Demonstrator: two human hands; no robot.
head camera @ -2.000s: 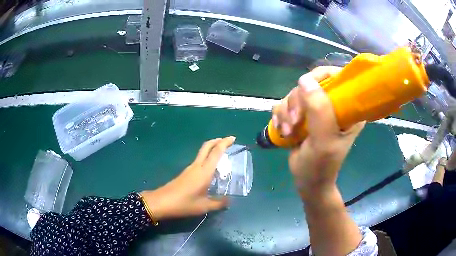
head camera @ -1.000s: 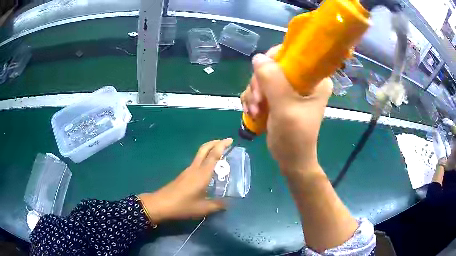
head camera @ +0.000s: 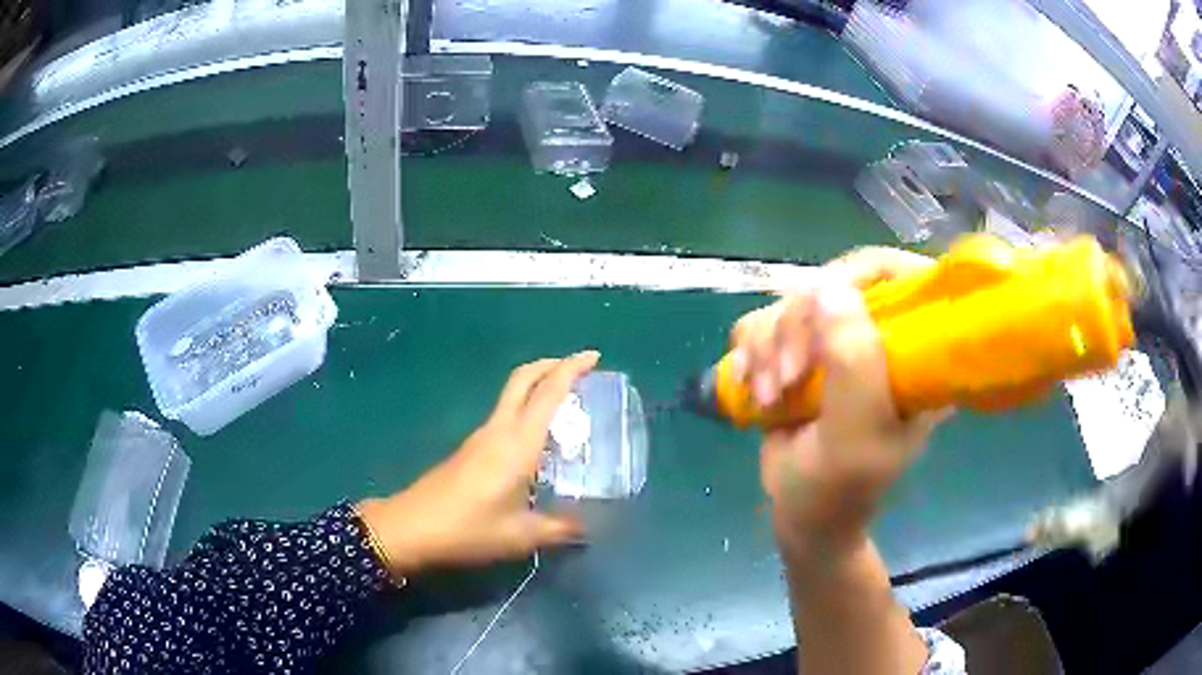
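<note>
My left hand [head camera: 481, 481] grips the left side of a clear plastic housing [head camera: 617, 442] on the green bench. A white round piece [head camera: 571, 429] shows at the housing's left part, beside my fingers, and a white cord [head camera: 498, 613] runs from there toward the bottom edge. My right hand [head camera: 837, 376] is closed around an orange electric screwdriver [head camera: 1002, 330], held nearly level above the bench. Its black nose points left, and its blurred bit ends near the housing's right side; whether they touch cannot be told.
A frosted screw bin [head camera: 237, 346] stands at left, with a set-aside housing [head camera: 129, 491] in front of it. A pale rail [head camera: 580, 270] and upright post [head camera: 376, 145] separate the bench from the belt, which carries clear housings [head camera: 567, 128]. A white sheet [head camera: 1118, 415] lies at right.
The screwdriver has swung from a steep tilt over the round piece to nearly level, with its nose to the right of the housing. My left hand stays on the housing.
</note>
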